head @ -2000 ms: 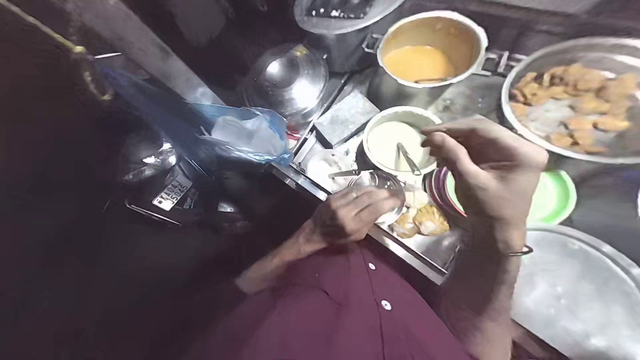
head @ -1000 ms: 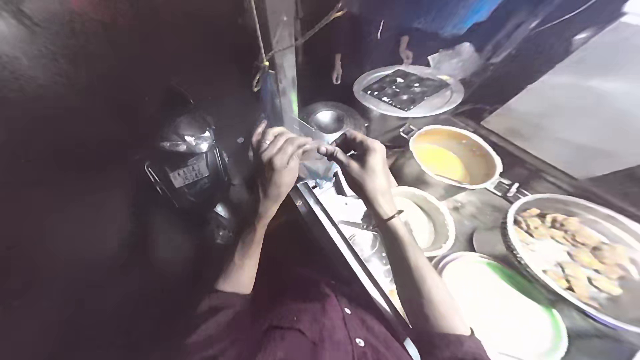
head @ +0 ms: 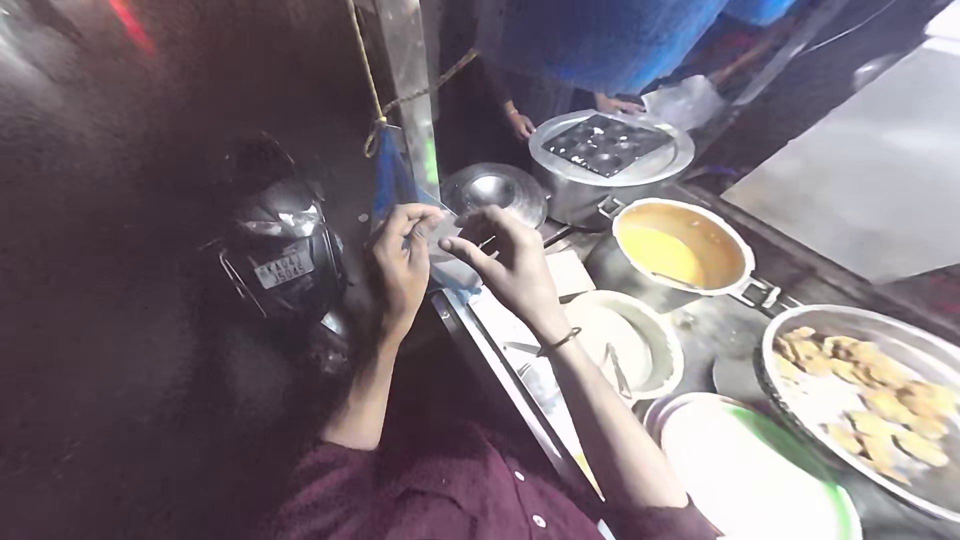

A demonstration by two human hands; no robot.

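Note:
My left hand (head: 405,259) is raised, palm inward, with thumb and fingertips drawn close together. Facing it, my right hand (head: 510,262) has its fingers curled and its thumb pointing at the left fingertips; a bangle circles that wrist. Thin translucent plastic (head: 444,234) shows between the two hands, but whether the fingers grip it or it lies behind them I cannot tell. A blue plastic bag (head: 391,176) hangs from a yellow rope (head: 364,64) just behind my left hand. Below and right of my right hand is a bowl of white batter or sauce (head: 611,326) with a spoon.
At right are a pot of yellow-orange liquid (head: 667,251), a large pan of fried pieces (head: 885,397) and green-rimmed plates (head: 757,472). Farther back, a dark moulded tray (head: 607,142) lies on a metal lid near another person's hands (head: 520,124). A metal post (head: 409,82) and a parked motorbike (head: 281,232) stand left.
Two seconds ago my left hand was low by a small clear container at the counter edge; both hands are now raised together near the hanging bag. The view has swung left.

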